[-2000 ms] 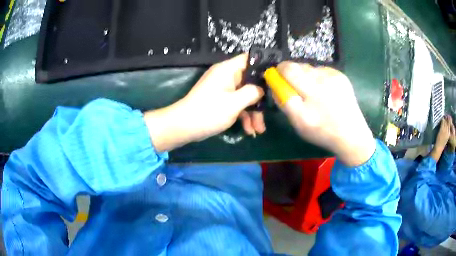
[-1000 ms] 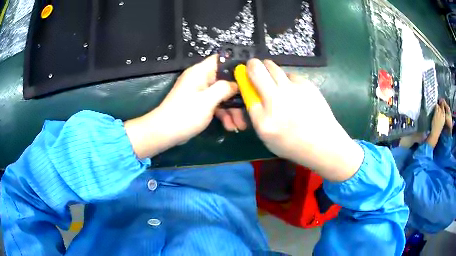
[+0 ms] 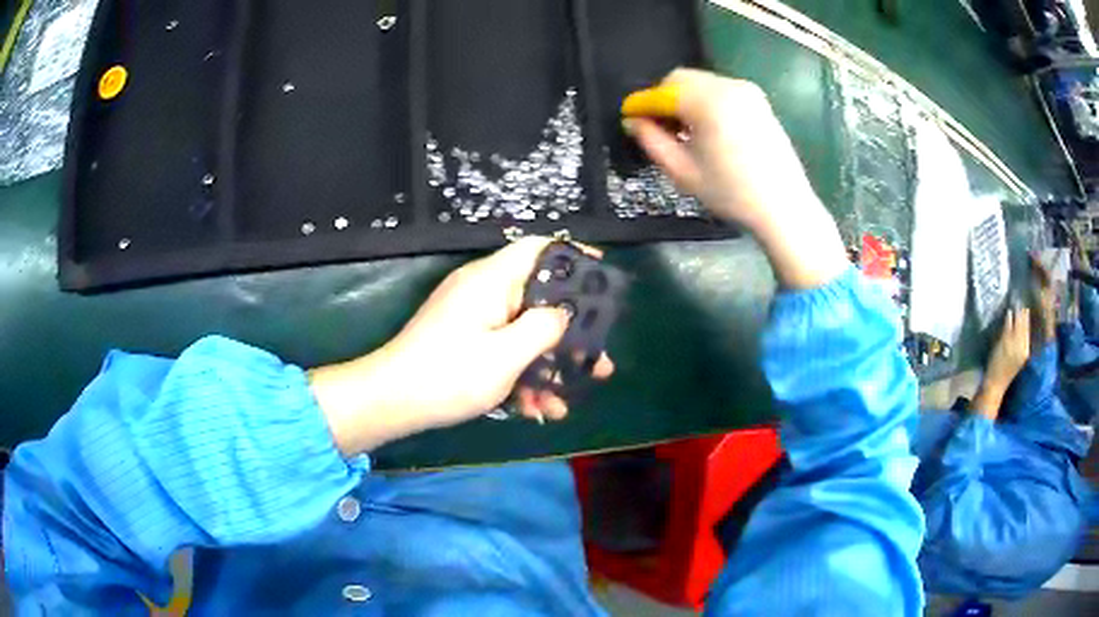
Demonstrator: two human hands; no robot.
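My left hand (image 3: 464,331) holds a black plastic housing (image 3: 582,307) with round openings, thumb on its face, just in front of the tray's near edge. My right hand (image 3: 723,139) is raised over the rightmost section of the black compartment tray (image 3: 325,251), fingers bent, with a yellow finger cot (image 3: 652,103) on the index finger. I cannot tell whether its fingertips hold anything. Small silver rings (image 3: 518,181) are heaped in the third section, and more silver rings (image 3: 651,193) lie in the rightmost one, partly behind my right hand.
A yellow disc (image 3: 112,82) lies in the leftmost section. Crinkled clear plastic (image 3: 42,115) is at far left. The green bench (image 3: 325,404) runs below the tray. At right are a red patch (image 3: 876,256) and a white sheet (image 3: 942,241). A neighbouring worker's hands (image 3: 1010,350) show. A red bin or stool (image 3: 699,506) stands below.
My right hand has left the housing and moved up and right over the tray. My left hand still holds the housing, now more exposed. The view has shifted, so the tray appears lower and further left.
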